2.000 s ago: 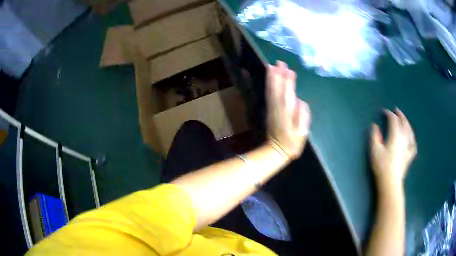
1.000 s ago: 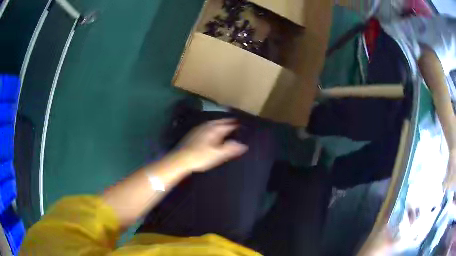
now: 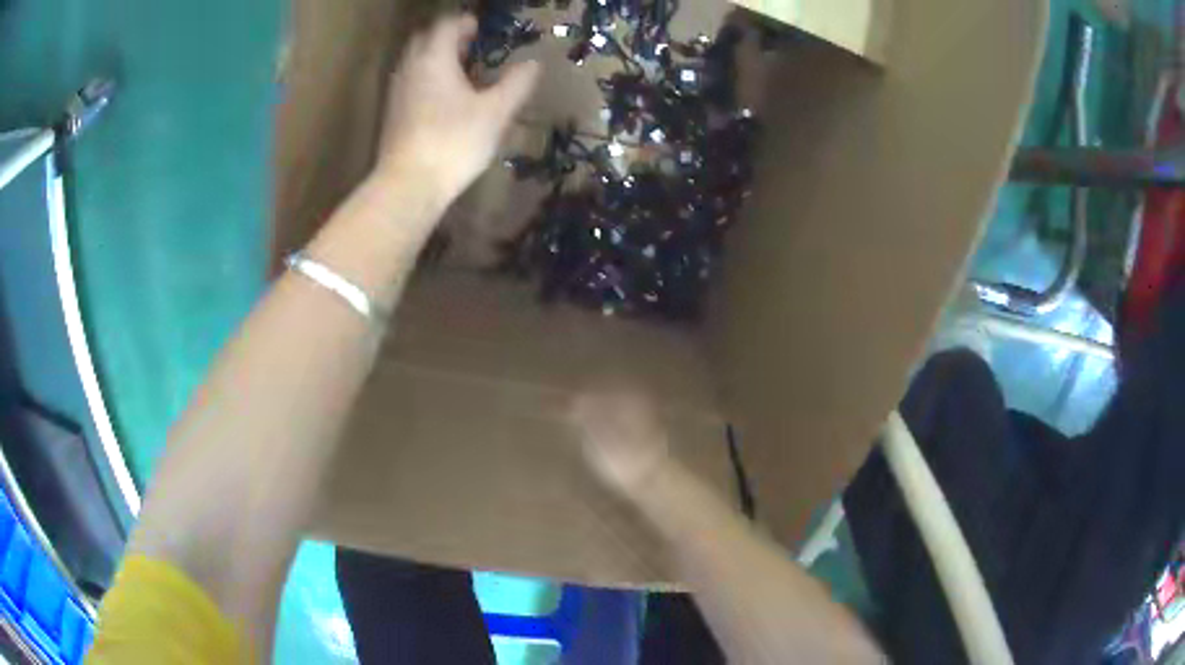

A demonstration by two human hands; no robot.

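A large open brown carton [image 3: 845,260] fills the middle of the view. Black USB cables [image 3: 650,195] with silvery plug ends lie tangled at its bottom. My left hand [image 3: 455,111] reaches into the carton at the upper left, thumb and fingers apart around some cables at the heap's edge; whether it grips them cannot be told. My right hand [image 3: 617,435] is blurred, over the carton's near wall below the heap, and its fingers cannot be made out.
Green floor [image 3: 195,247] shows at left, with a metal-framed rack [image 3: 68,299] and blue items at lower left. At right are a person's dark-clothed legs [image 3: 955,416], a pale curved bar and metal stool legs. A blue stool part shows below the carton.
The view has moved from the table to the carton, which is now much closer. My left hand has gone down to the cables inside. My right hand has come from the table into the carton.
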